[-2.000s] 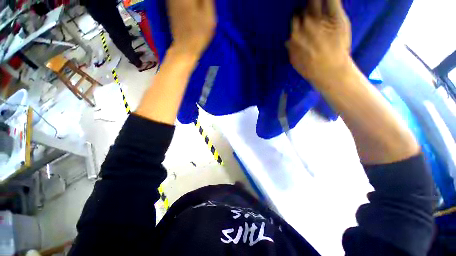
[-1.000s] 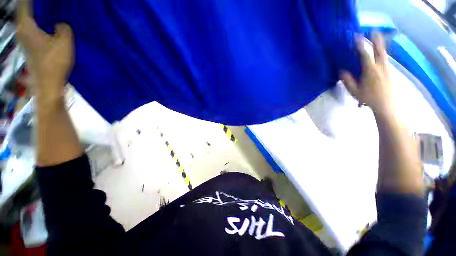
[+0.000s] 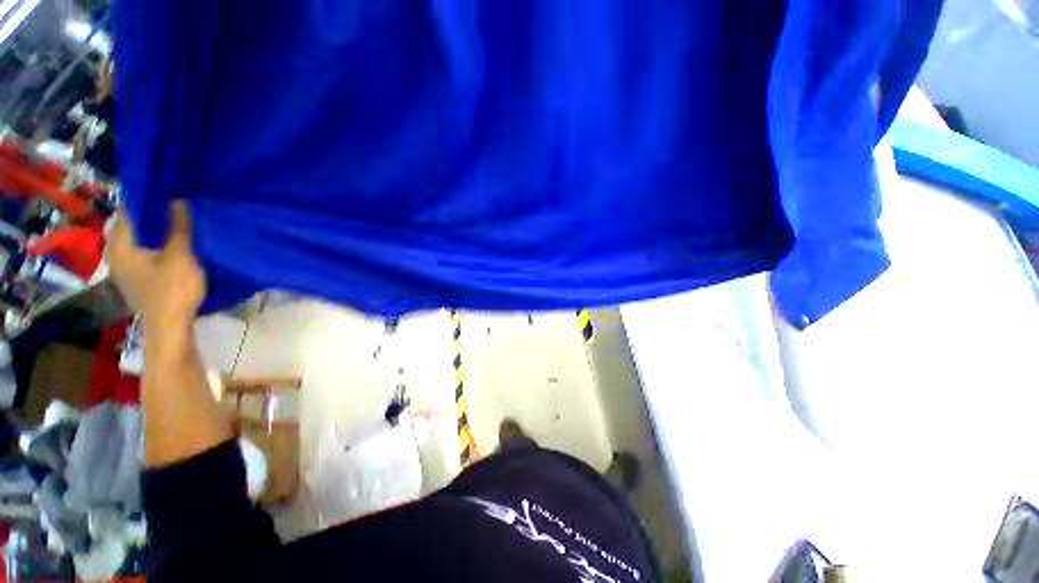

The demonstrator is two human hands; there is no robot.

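Observation:
A royal blue jacket (image 3: 479, 148) hangs spread across the upper part of the head view, its hem low and running nearly level. A sleeve (image 3: 826, 171) hangs at its right side, its cuff over the white pressing table (image 3: 729, 456). My left hand (image 3: 165, 268) grips the jacket's lower left corner, fingers partly behind the cloth. My right hand is not in view. The top of the jacket is cut off by the frame edge.
A metal object, apparently the iron (image 3: 807, 564), is cut off at the bottom edge. A grey metal plate (image 3: 1014, 544) lies at the lower right. A wooden stool (image 3: 268, 387), grey cloth (image 3: 105, 456) and floor tape (image 3: 460, 393) are at left and centre.
The jacket has gone from bunched to spread out, and its right sleeve now shows. My left hand has moved lower at the hem corner. My right hand has left the picture.

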